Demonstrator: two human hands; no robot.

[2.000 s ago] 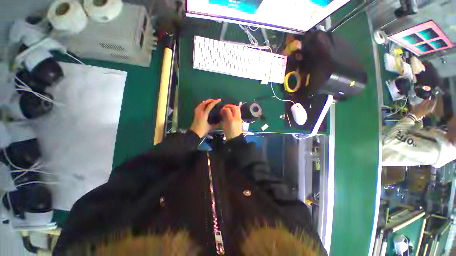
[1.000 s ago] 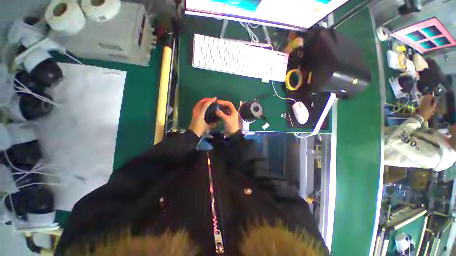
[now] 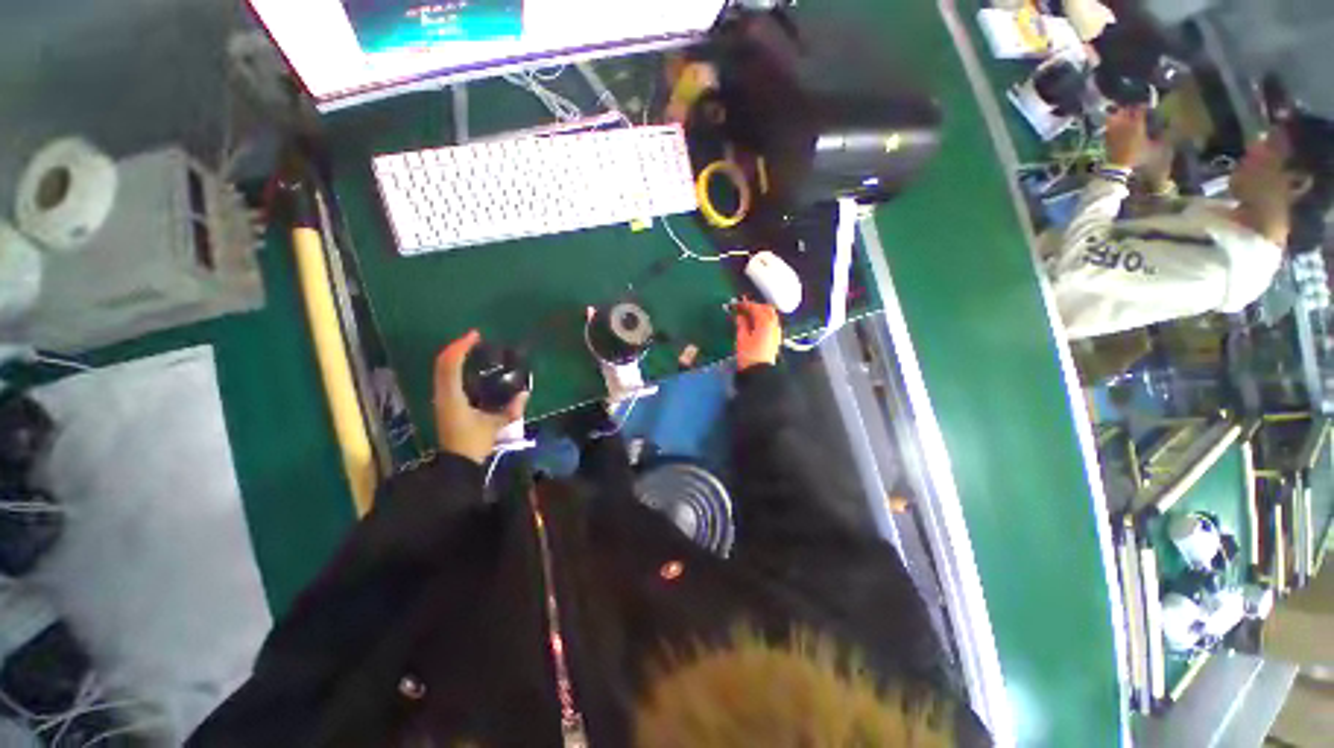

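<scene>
My left hand is closed around the side of a black camera head, with a white base and a thin white lead below it at the bench's front edge. A second security camera stands to its right, its round grey lens face up and its white bracket toward me. My right hand is at the front edge below the white mouse. Its fingertips are together near small specks on the mat; whether they pinch something is too small to tell.
A white keyboard, yellow tape roll and black printer stand behind the cameras under a monitor. A green conveyor runs at right, with a person beyond it. White sheet and label rolls are at left.
My right hand has left the held camera and moved right to beside the mouse. My left hand still holds the camera. The whole view has turned and shifted, showing more of the person across the belt.
</scene>
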